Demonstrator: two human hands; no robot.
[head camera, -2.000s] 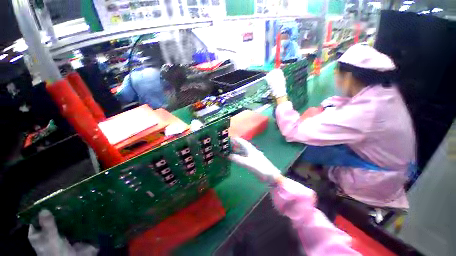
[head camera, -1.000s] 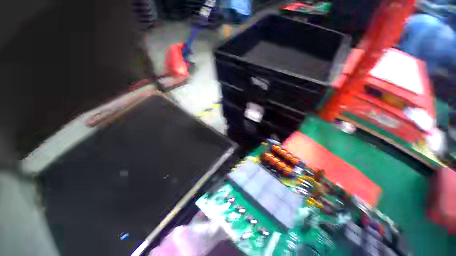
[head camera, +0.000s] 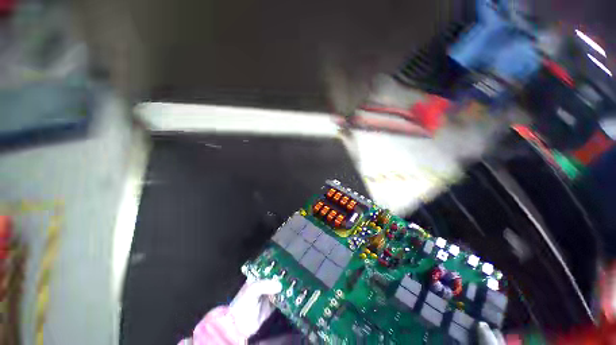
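Note:
A large green circuit board is at the lower middle, component side up. It shows grey blocks, orange-copper coils at its far left corner and a round coil at the right. My left hand, in a white glove, holds its near left edge. My right hand shows only as a small pale gloved part at the board's lower right edge, cut off by the picture's rim; it seems to hold the board there. The board is over the near edge of a black flat surface.
The black surface has a pale rim and a dark raised part behind it. Blurred dark boxes are at the right. Blurred blue and red things are at the upper right. Yellow tape marks the floor at the left.
The view has swung left and away from the green bench. The board has moved off the bench side to the black surface, and its whole far edge now shows. Both hands still are at it.

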